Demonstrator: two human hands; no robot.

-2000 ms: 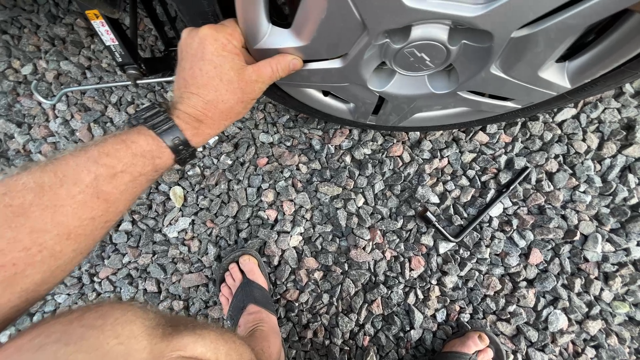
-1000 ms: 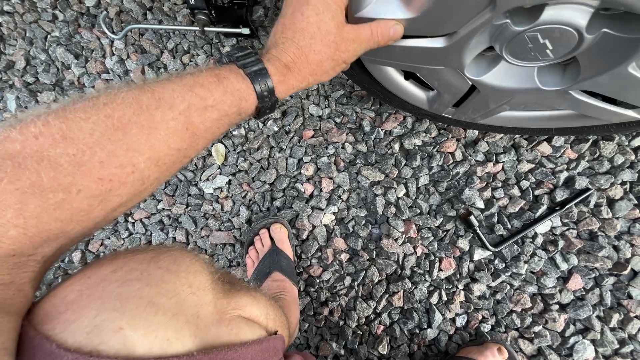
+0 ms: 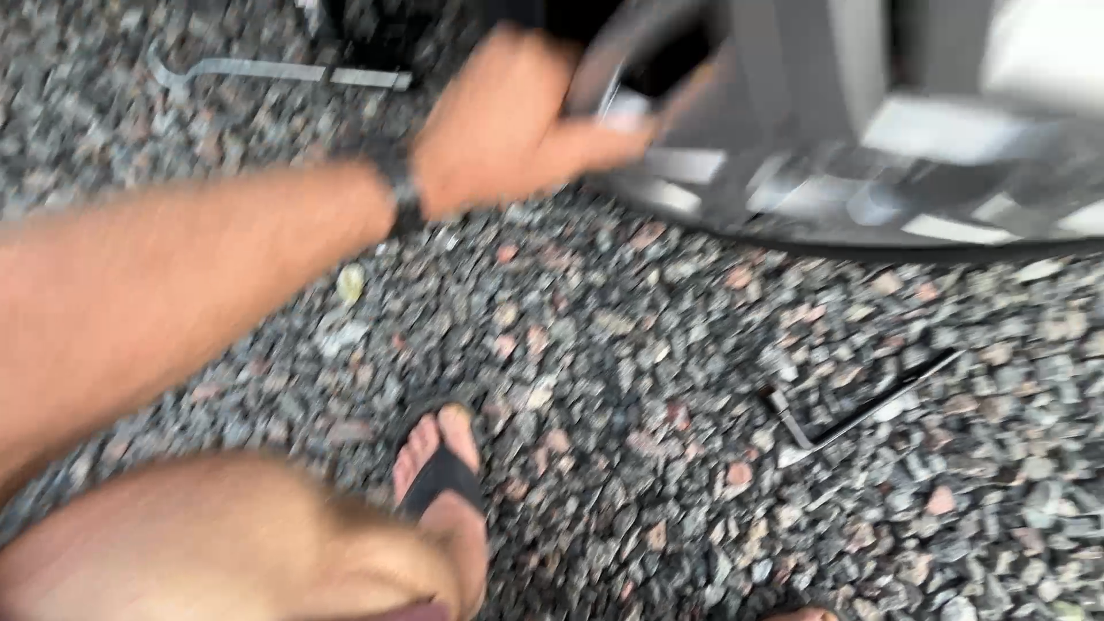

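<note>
My left hand (image 3: 517, 129), with a dark watch on its wrist, grips the left edge of a grey wheel cover (image 3: 776, 78) at the upper right; its thumb lies on the near side. Motion blur smears the cover, which looks tilted outward from the wheel. Below it curves the dark edge of the tyre (image 3: 862, 252). My right hand is out of view. On the gravel at the right lies an L-shaped lug wrench (image 3: 871, 414). At the upper left lies a hooked metal rod (image 3: 267, 71), its right end beside a dark object that may be part of a jack.
Grey gravel (image 3: 604, 379) covers the ground. My foot in a dark flip-flop (image 3: 442, 483) is at the lower middle, beside my bent knee (image 3: 198, 535). Part of the other foot (image 3: 802, 614) shows at the bottom edge.
The wheel cover, seen face-on against the wheel before, now appears tilted, with its left edge pulled outward in my left hand. The lug wrench lies still.
</note>
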